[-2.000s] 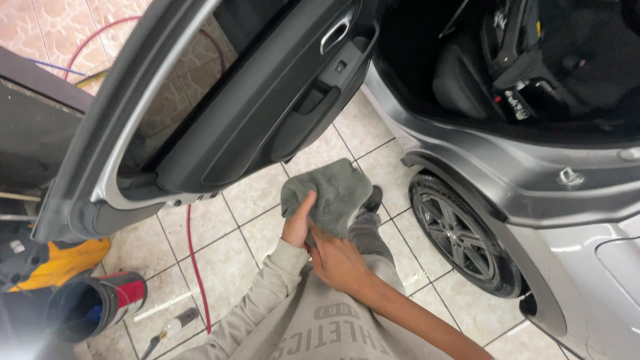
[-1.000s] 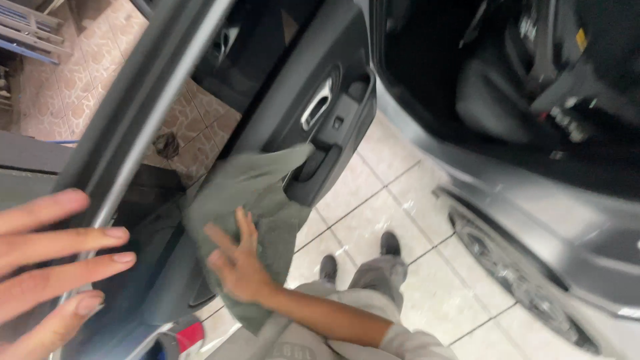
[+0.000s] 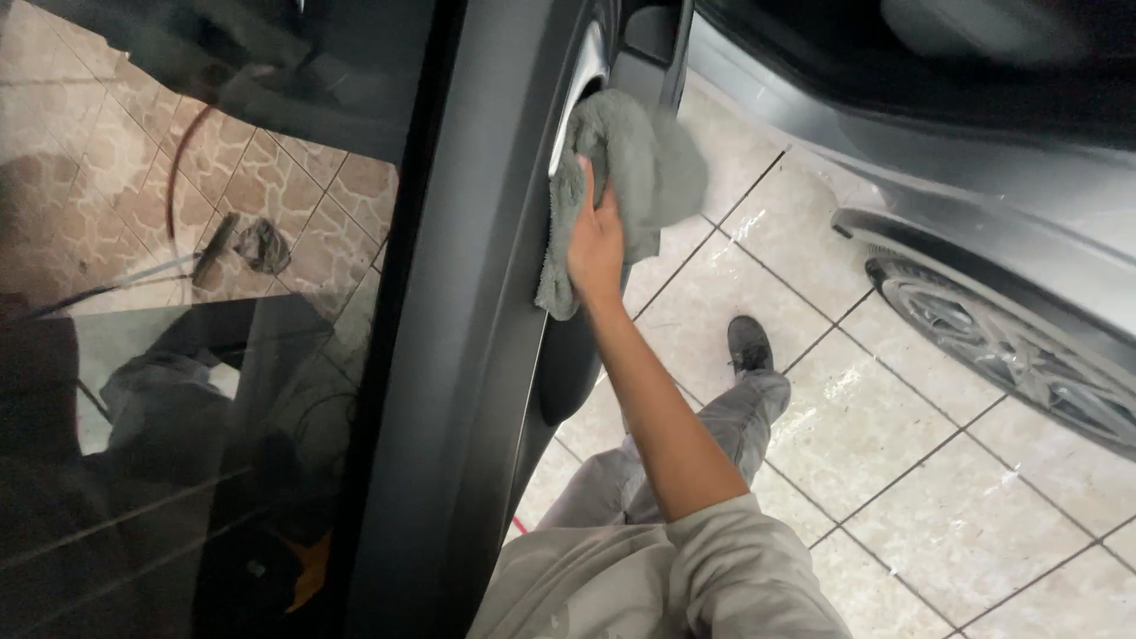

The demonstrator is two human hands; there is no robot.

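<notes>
My right hand grips a grey microfibre cloth, which lies against the inner panel of an open car door. The cloth's upper part covers some of the silver trim around the inner door handle, and its right side is blurred. Part of the cloth hangs down the panel to the left of my wrist. My left hand is out of the picture. To the left of the panel is the door's window glass.
On the right stand the silver car body and a wheel. Pale floor tiles lie between door and car, with one of my dark shoes on them. Through the glass show a hose and a dark crumpled thing.
Two seconds ago both hands held the cloth away from the door. Then my left hand was by the window frame; now it is out of view. The cloth has moved up to the handle. The view is closer.
</notes>
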